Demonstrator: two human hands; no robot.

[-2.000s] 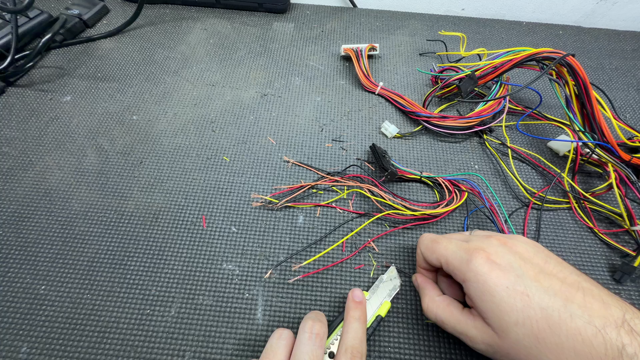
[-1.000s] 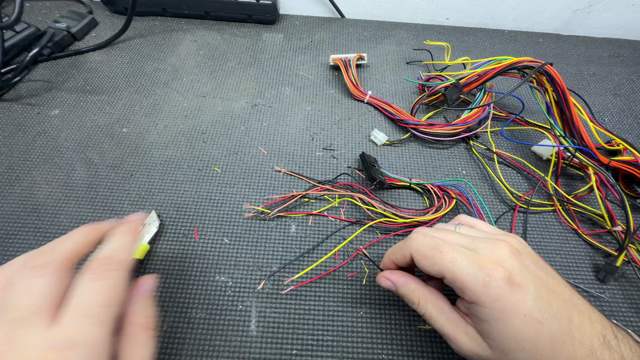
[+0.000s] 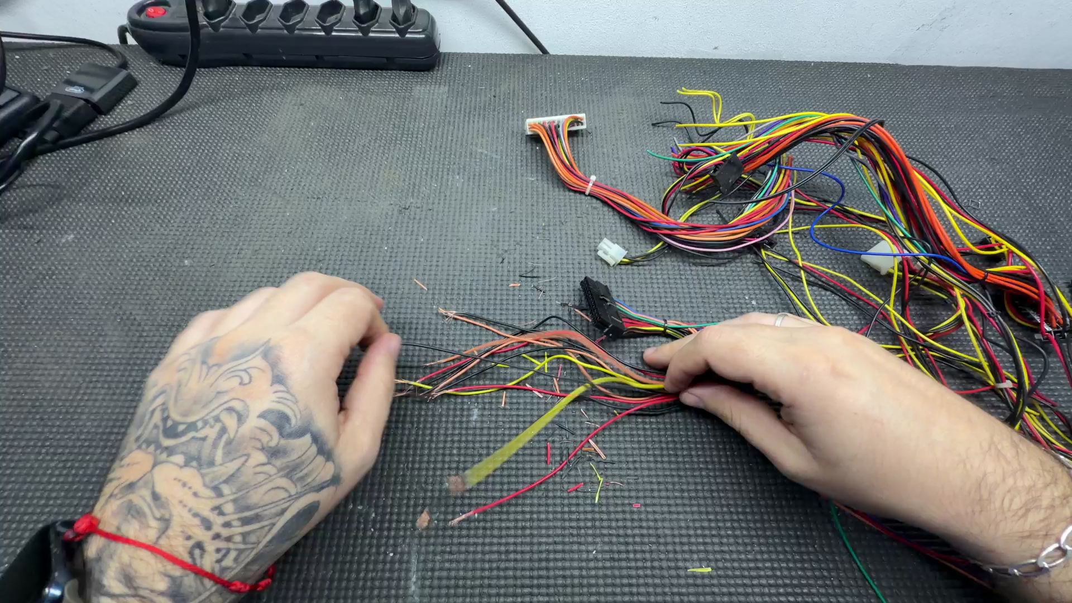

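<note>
My right hand (image 3: 779, 394) pinches a bundle of thin insulated wires (image 3: 620, 381) between thumb and fingers. Red, yellow, black and orange strands fan out to the left, several with bared copper ends. One yellow wire is blurred by motion. At the bundle's left tip, my left hand (image 3: 276, 402) has thumb and fingertips near a black wire; whether it grips that wire is hidden. A black multi-pin connector (image 3: 601, 306) lies just above the bundle, with colored wires running from it toward my right hand. The utility knife is out of view.
A tangled wire harness (image 3: 904, 193) spreads over the right side, with a white multi-pin connector (image 3: 555, 124) and a small white plug (image 3: 611, 251). Insulation scraps (image 3: 598, 484) dot the ribbed black mat. A black power strip (image 3: 285, 33) and adapter cables (image 3: 92, 88) are at the back left.
My left hand held the utility knife in both earlier frames; it has let go of it and moved to the wires' left ends. My right hand has gathered the bundle between its fingers.
</note>
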